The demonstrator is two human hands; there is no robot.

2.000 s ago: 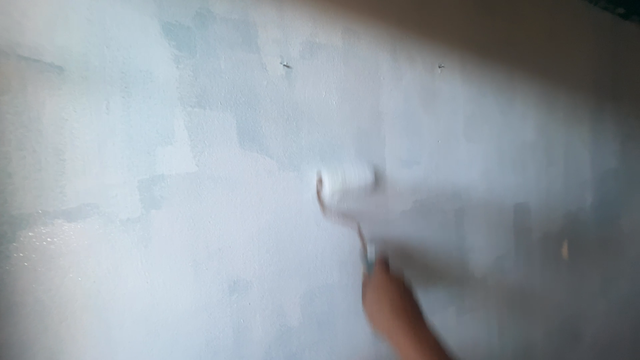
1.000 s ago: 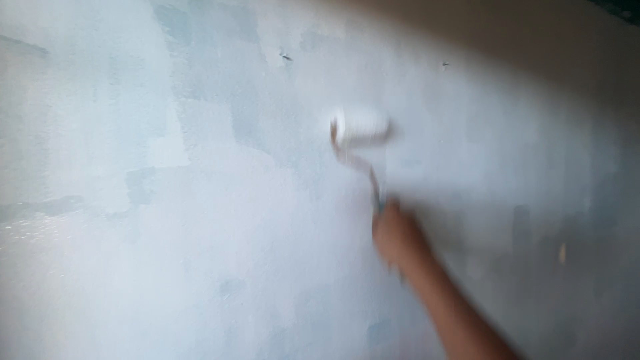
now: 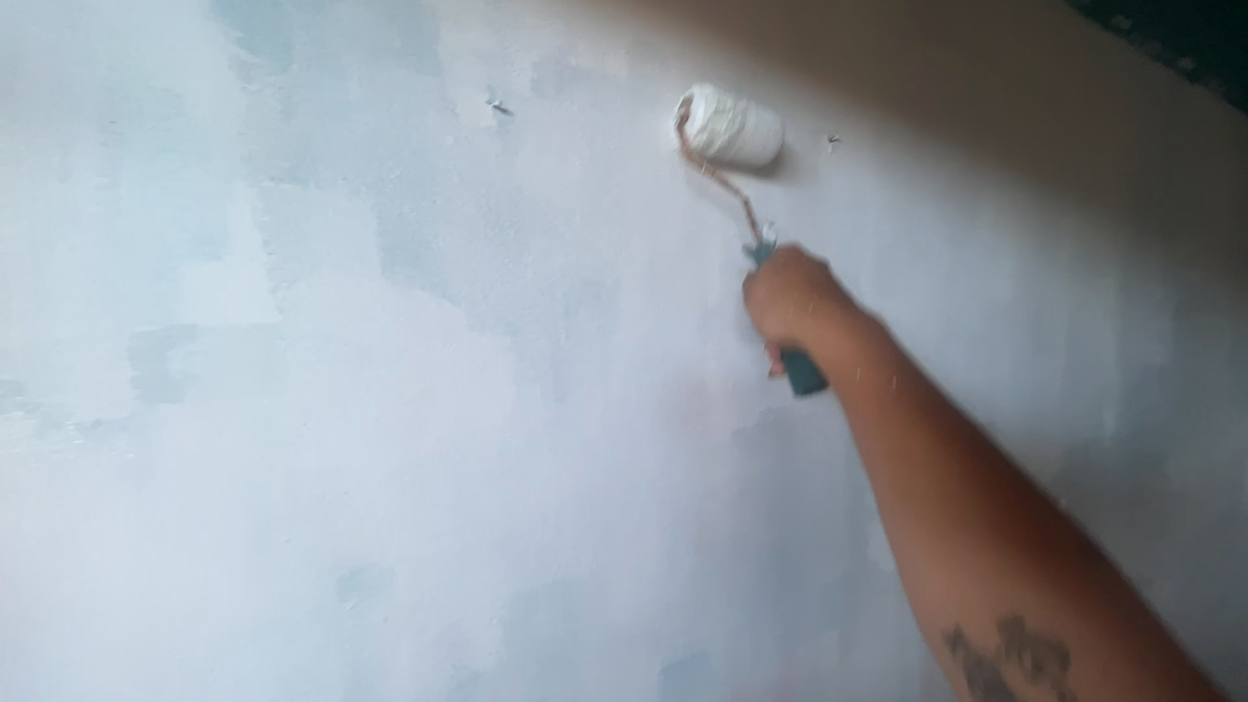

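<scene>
My right hand (image 3: 795,297) is closed around the dark green handle of a paint roller (image 3: 733,129), and the arm reaches in from the lower right. The roller's white, paint-covered sleeve rests against the wall at the upper middle, tilted a little down to the right. A bent wire frame spattered with paint joins it to the handle. The wall (image 3: 390,468) shows patchy white paint with blue-grey areas between. My left hand is out of view.
A small nail or screw (image 3: 499,106) sticks out of the wall left of the roller, and another small fixing (image 3: 833,142) is just to its right. Shadow covers the upper right of the wall. A dark green edge (image 3: 1160,44) crosses the top right corner.
My right hand has moved up the wall with the roller, which was near the middle of the view and is now close to the height of the two fixings. More of the forearm shows.
</scene>
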